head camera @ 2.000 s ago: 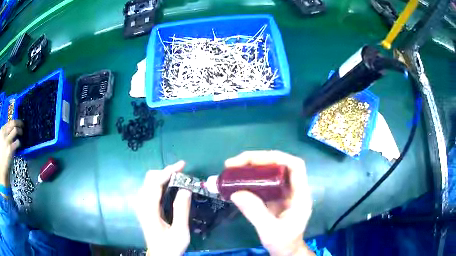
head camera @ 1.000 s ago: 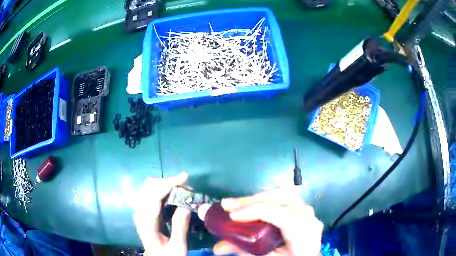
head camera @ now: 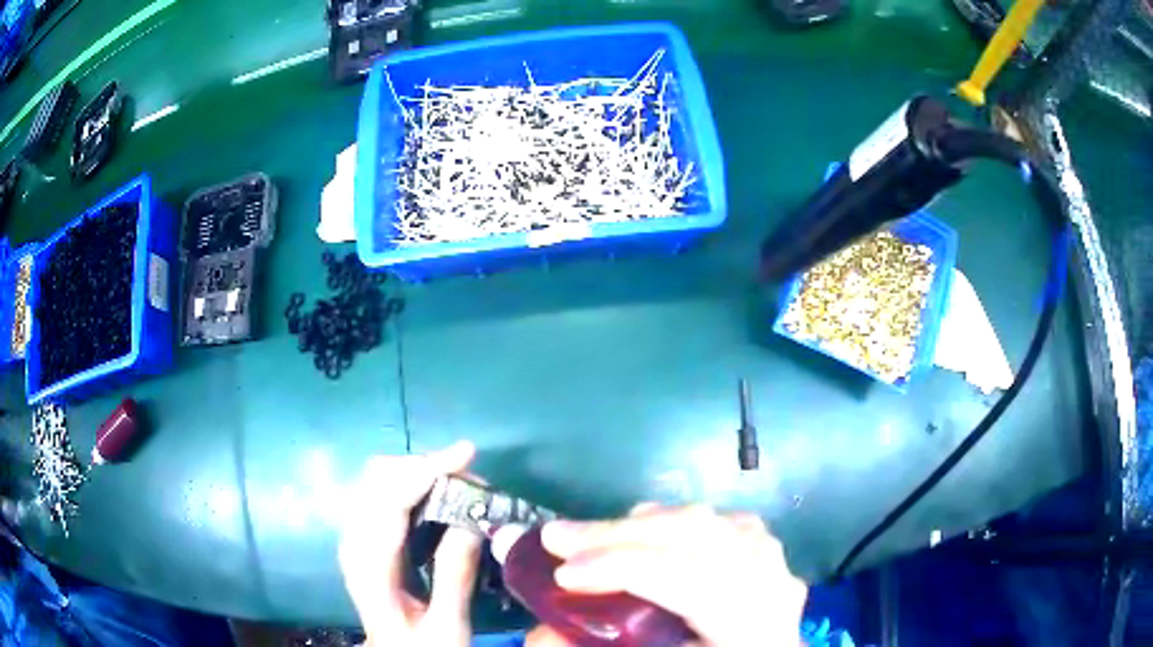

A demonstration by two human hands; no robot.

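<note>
My left hand [head camera: 402, 544] holds a black housing [head camera: 491, 508] near the bench's front edge; its narrow side with small metallic details faces up and the rest is hidden by my fingers. My right hand [head camera: 689, 569] is closed around a dark red bottle [head camera: 569, 594]. The bottle is tilted, with its pale nozzle at the housing's upper face. Whether the tip touches the housing cannot be told. The bottle's base is hidden by my right hand.
A blue bin [head camera: 544, 240] of white-silver pins stands ahead, black rings [head camera: 341, 316] and an open housing [head camera: 225, 259] to its left. At right are a brass-parts bin [head camera: 866, 303], a hanging electric screwdriver [head camera: 860, 190], its cord and a thin dark tool [head camera: 747, 430].
The bottle and my right hand have moved down and towards me, and the bottle is more tilted. The thin dark tool has come into view. The other person's hand at far left is gone.
</note>
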